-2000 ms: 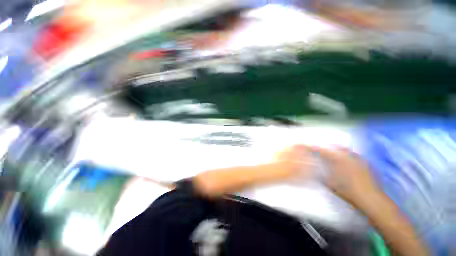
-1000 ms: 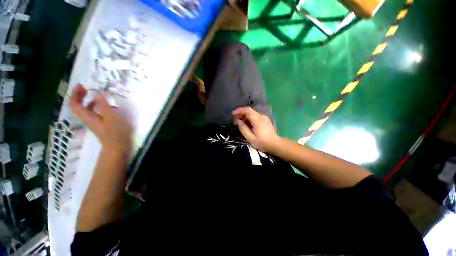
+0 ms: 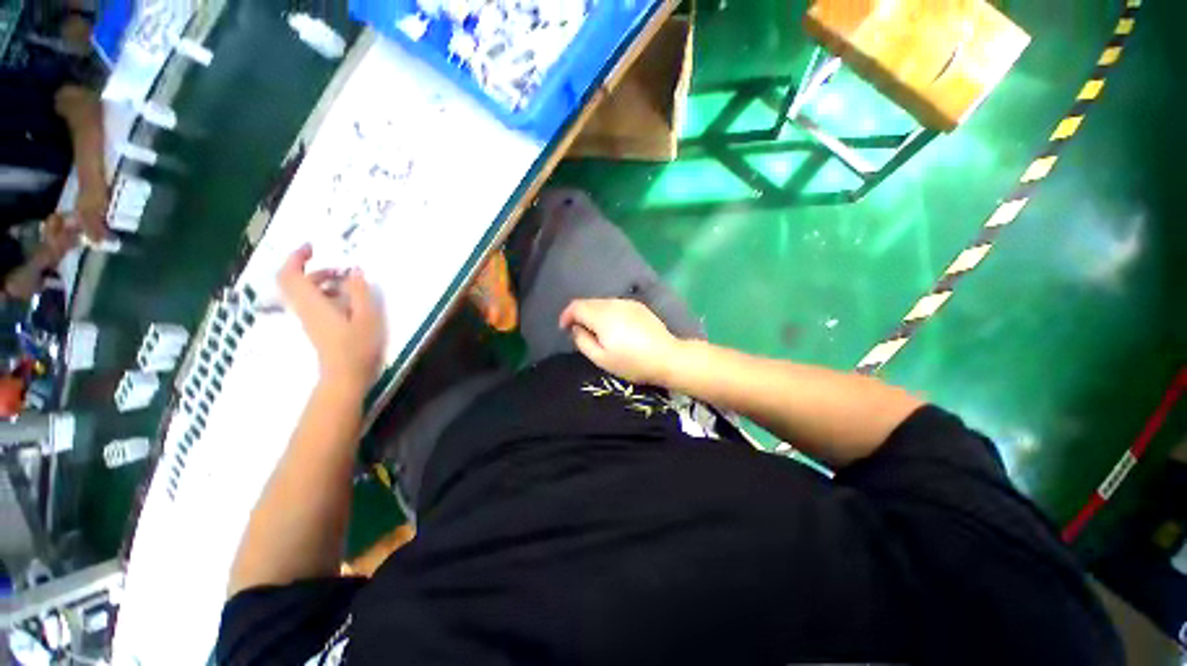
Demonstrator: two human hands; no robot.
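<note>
White housings with dark openings (image 3: 208, 377) stand in tight rows along the bench's belt side. Small white parts (image 3: 371, 176) lie scattered on the white bench, washed out by glare. My left hand (image 3: 341, 319) is over the bench between the rows and the loose parts, its fingers bent and apart, with nothing visible in them. My right hand (image 3: 625, 341) is off the bench, above my lap, fingers curled; its inside is hidden.
A blue bin (image 3: 553, 111) of white parts is at the bench's far end. The green belt (image 3: 241, 143) carries white units. Another person's arm (image 3: 89, 150) is across it. A stool (image 3: 911, 52) and cardboard box (image 3: 638, 111) stand on the green floor (image 3: 781, 260).
Two seconds ago both hands were close together over the bench, blurred. The view has turned strongly since. Over the last second it shifted slightly, showing more of the bin; my hands keep similar places.
</note>
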